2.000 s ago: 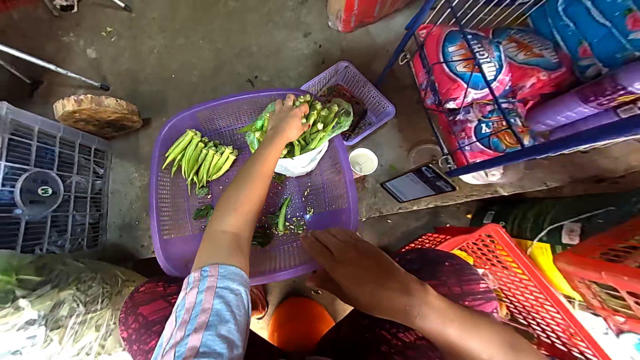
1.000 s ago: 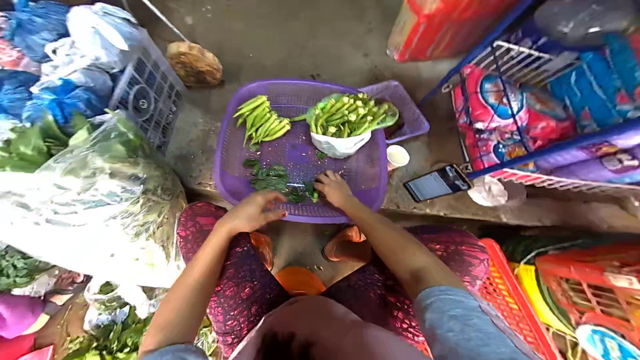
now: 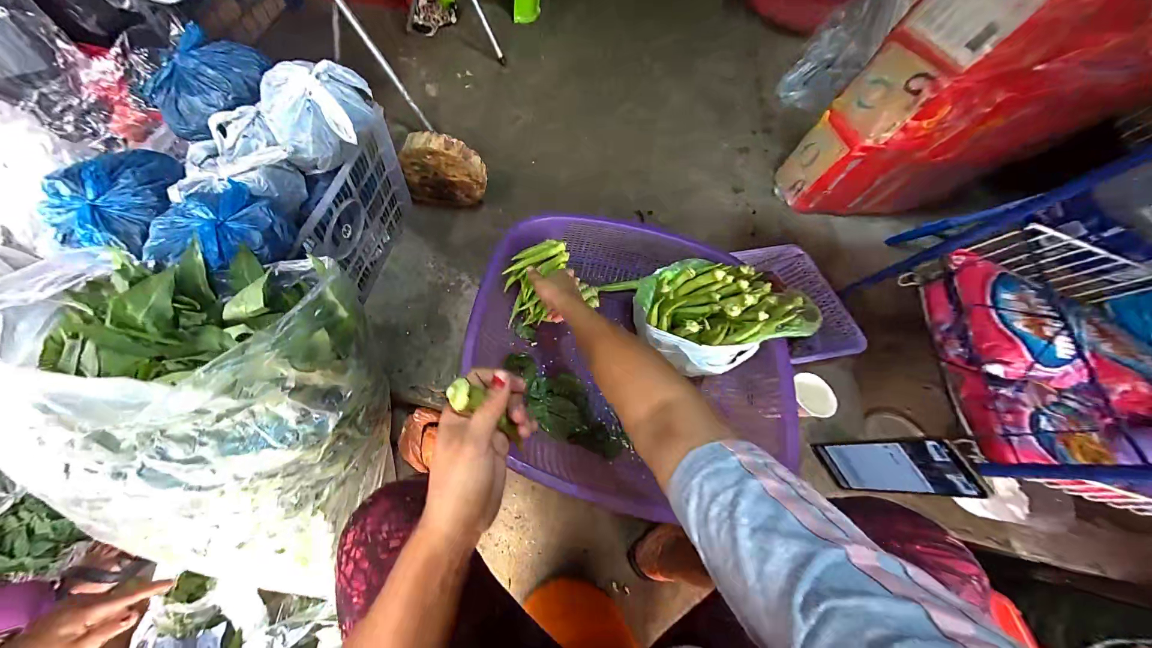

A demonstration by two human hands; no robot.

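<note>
My left hand [image 3: 486, 418] is closed around a green okra pod [image 3: 463, 396], its pale stem end up, by the near left edge of a purple plastic basket [image 3: 787, 423]. Across the basket reaches my right hand [image 3: 556, 295], touching a small pile of okra [image 3: 537, 261]; its fingertips are partly hidden, so its grip is unclear. An open plastic bag [image 3: 697, 355] full of okra [image 3: 720, 301] rests at the basket's right side. Dark green leaves [image 3: 562, 405] lie in the basket between my hands.
A smaller purple basket [image 3: 832, 315], a white cup [image 3: 814, 396] and a phone [image 3: 900, 468] are at right, near a wire rack [image 3: 1071, 261] of packages. At left stand a large bag of leaves [image 3: 171, 315] and a grey crate [image 3: 360, 216]. Another person's hand [image 3: 108, 603] shows lower left.
My right hand has moved from the basket's near side to the okra pile. My left hand has lifted from the near part of the basket and now holds an okra pod.
</note>
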